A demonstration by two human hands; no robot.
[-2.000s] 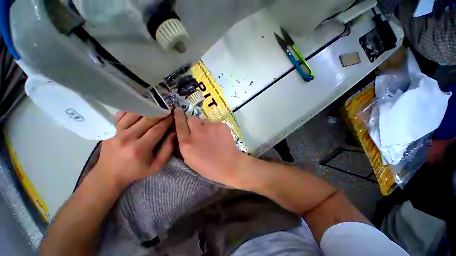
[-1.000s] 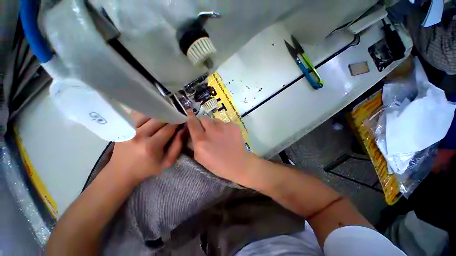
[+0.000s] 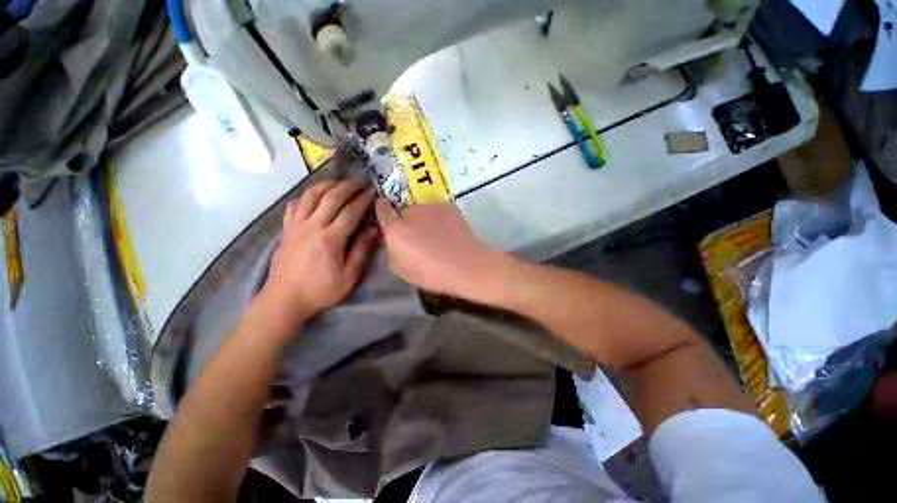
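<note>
Grey-brown cloth (image 3: 393, 359) lies on the machine bed and drapes over my lap. Its edge runs up to the presser foot area (image 3: 379, 162) beside yellow tape with "PIT" lettering (image 3: 419, 162). My left hand (image 3: 325, 246) lies on the cloth left of the needle area, fingers bent and pressing it. My right hand (image 3: 428, 246) pinches the cloth edge just below the presser foot; its fingertips are partly hidden. The off-white machine head (image 3: 433, 34) stands above, with a white lamp (image 3: 226, 116) at its left.
Snips (image 3: 578, 123) with blue and green handles, a flat tan block (image 3: 687, 142) and a black tray (image 3: 747, 116) lie right of the machine. White material in plastic (image 3: 836, 285) sits on a yellow crate (image 3: 738, 295). More grey-brown cloth (image 3: 89, 79) is heaped at upper left.
The view has shifted, showing more table and heaped cloth at left. The cloth now spreads flatter with its long edge visible. My left hand has moved out from beneath the machine head and lies flatter.
</note>
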